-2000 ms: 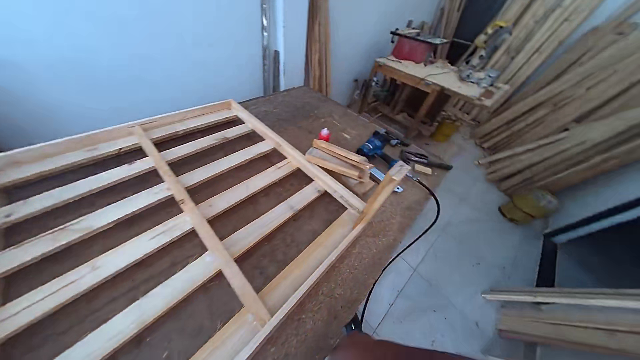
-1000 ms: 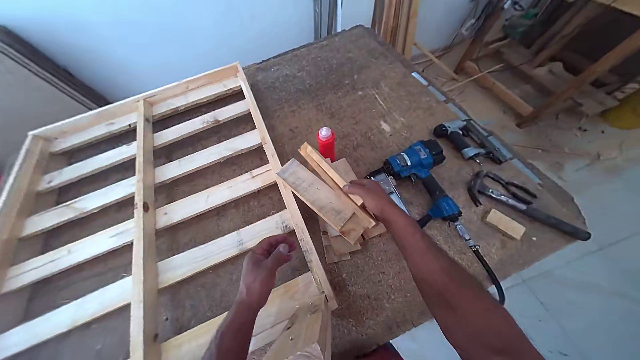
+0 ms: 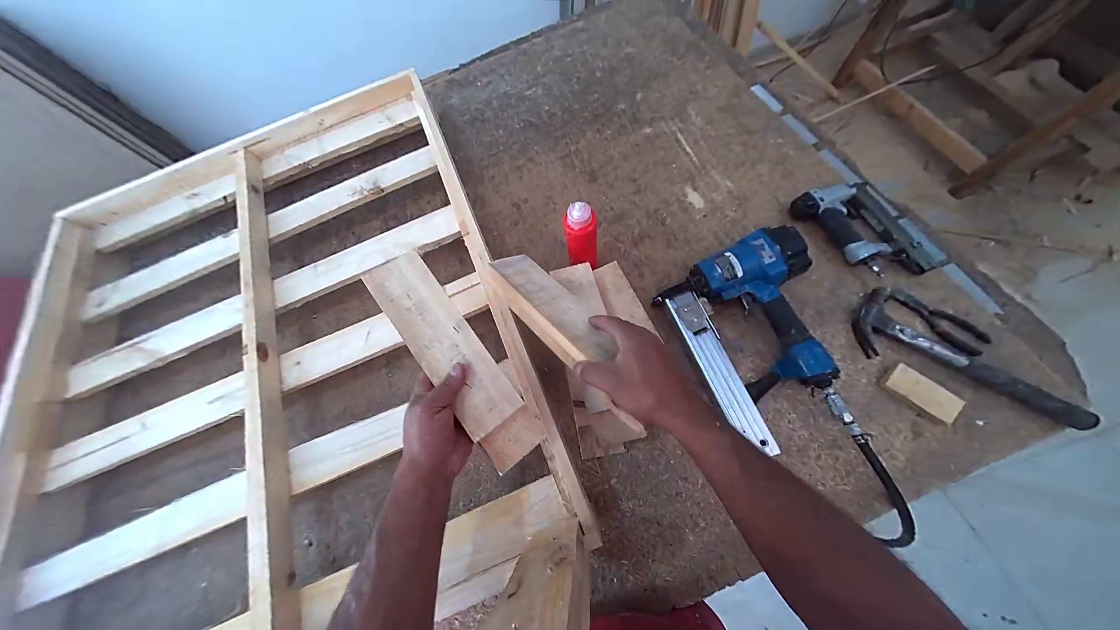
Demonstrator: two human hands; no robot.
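Observation:
My left hand (image 3: 440, 426) grips short wooden boards (image 3: 444, 346), at least two overlapping, above the slatted wooden frame (image 3: 255, 350). My right hand (image 3: 634, 372) holds another short board (image 3: 551, 306) by its lower part, tilted, over the frame's right rail. Beneath it on the worktable lie more short boards (image 3: 623, 302), partly hidden by the hand and the held board. Behind them stands a red bottle (image 3: 581, 234) with a clear cap. A blue pneumatic nailer (image 3: 744, 271) with a silver magazine lies right of my right hand, its black hose attached.
The worktable (image 3: 577, 114) also carries a smaller pneumatic nailer (image 3: 866, 227), a claw hammer (image 3: 980, 367), pincers (image 3: 941, 319) and a small wood block (image 3: 924, 394). The table's right edge borders a tiled floor (image 3: 1032, 516). A wooden stand (image 3: 919, 114) is at the upper right.
My left hand, holding nothing a second ago, now grips short boards. My right hand has lifted a board from the pile. The view turned down to the table after the oldest frame.

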